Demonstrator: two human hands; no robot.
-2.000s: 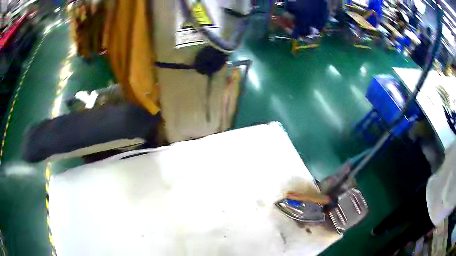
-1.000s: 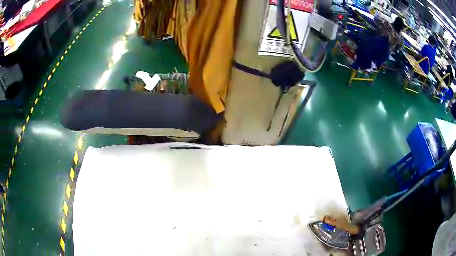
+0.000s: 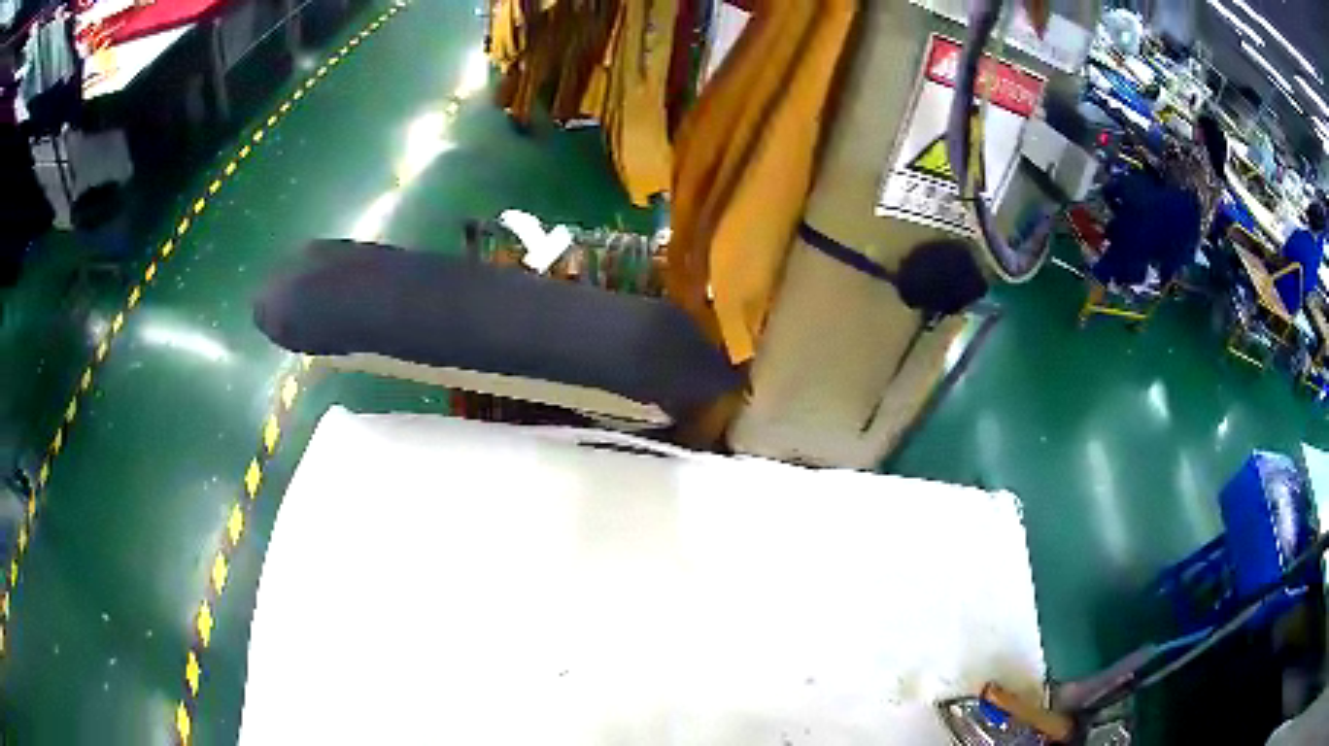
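Neither of my hands shows. The white cloth-covered pressing table (image 3: 627,598) lies nearest in front of me, with a few small dark specks on it. The steam iron (image 3: 1026,713), with a brown handle, stands at the table's right edge, partly cut off by the picture's bottom edge. The ridged metal iron rest (image 3: 1103,729) is beside it, also cut off. The dark padded sleeve board (image 3: 488,313) extends to the left beyond the table's far edge.
A beige cabinet (image 3: 816,350) with a warning label stands behind the table. Brown-orange sheets (image 3: 743,190) hang beside it. A hose (image 3: 1239,612) runs right from the iron. A blue bin (image 3: 1265,510) stands at right. Yellow-black tape (image 3: 233,547) marks the green floor at left. People are at the far right.
The view has turned left and tilted, so the table, cabinet and iron sit further right and the iron lower in the picture. No hand has appeared.
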